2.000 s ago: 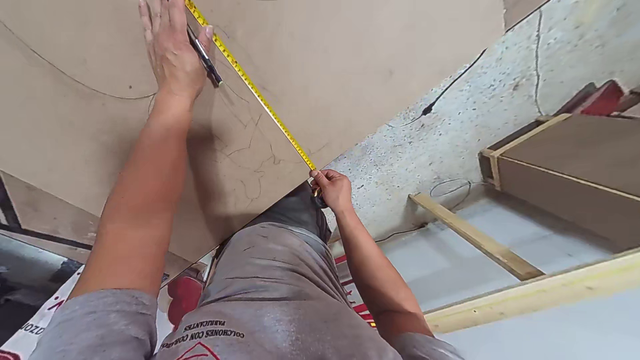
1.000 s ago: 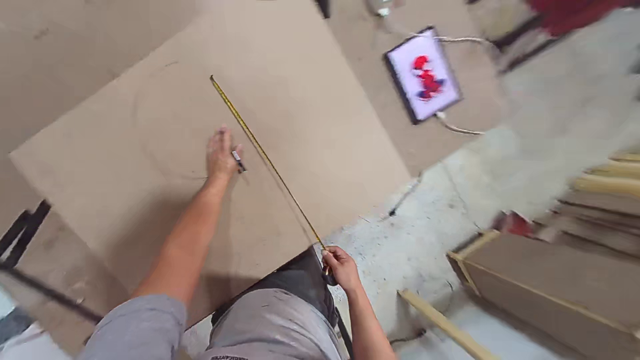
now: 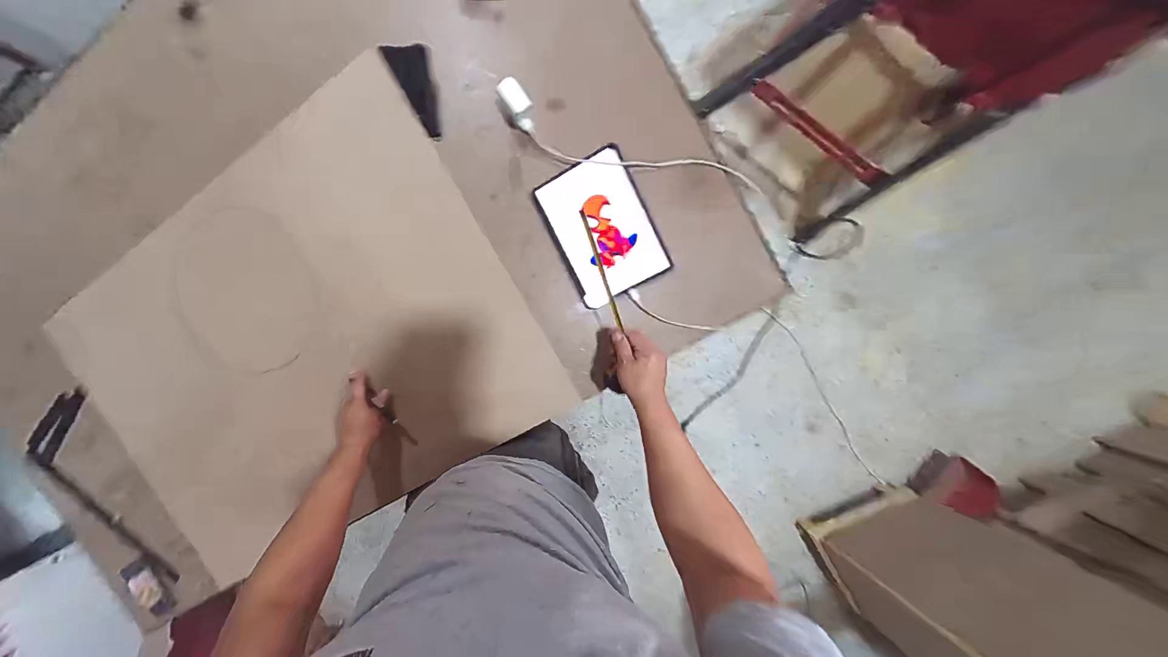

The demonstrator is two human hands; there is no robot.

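My right hand (image 3: 641, 367) grips a tape measure with a dark case. Its yellow blade (image 3: 607, 274) reaches out over a lit tablet (image 3: 646, 239), which shows a red, orange and blue figure on white. Over the brown board (image 3: 246, 237) is my left hand (image 3: 362, 415), with a slim dark pen or marker (image 3: 383, 408) held in its fingers. Faint curved pencil-like lines mark the board to the left of that hand. Whether the blade touches the tablet cannot be told.
A white charger (image 3: 514, 96) and white cables lie around the tablet on the larger brown table surface (image 3: 730, 265). Dark strips (image 3: 415, 87) lie by the board. On the right stand a wooden frame with red cloth (image 3: 1049, 46) and a brown panelled box (image 3: 985, 575) on the floor.
The tape blade, earlier stretched across the board, is now short and over the tablet. My right hand has moved from the board's near edge towards the tablet. The view has shifted.
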